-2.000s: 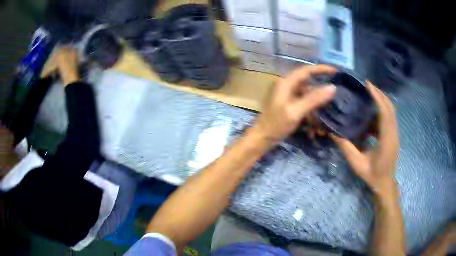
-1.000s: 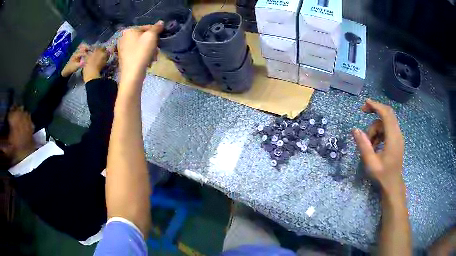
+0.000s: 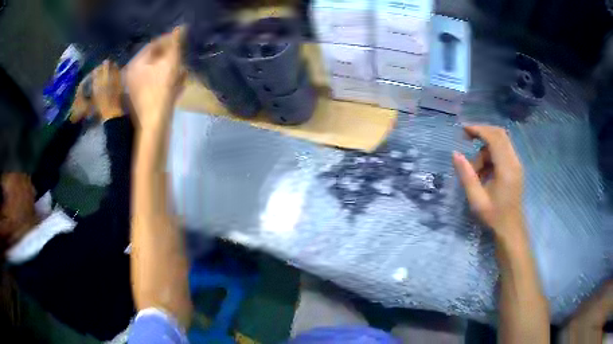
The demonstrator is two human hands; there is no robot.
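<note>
Dark grey plastic housings stand in nested stacks (image 3: 279, 91) at the upper left and look blurred. My left hand (image 3: 154, 74) is raised at the left edge of these stacks, fingers near a dark housing; blur hides whether it grips anything. A loose pile of small dark inserts (image 3: 363, 181) with pale centres lies in the middle of the bench. My right hand (image 3: 494, 171) hovers just right of the pile, fingers curled but apart, with nothing visible in it. A single dark housing (image 3: 527, 84) stands beyond it at the upper right.
Cardboard (image 3: 349, 127) lies under the stacks. White and light-blue boxes (image 3: 400, 54) stand behind the pile. Bubble wrap (image 3: 322, 232) covers the bench, with a small white scrap (image 3: 400, 274) near the front edge. A neighbour's hands (image 3: 101, 91) work at the left.
Two seconds ago both my hands held a dark housing above the pile. My left hand has since moved to the left stacks, and my right hand is empty. The view has shifted slightly since one second ago.
</note>
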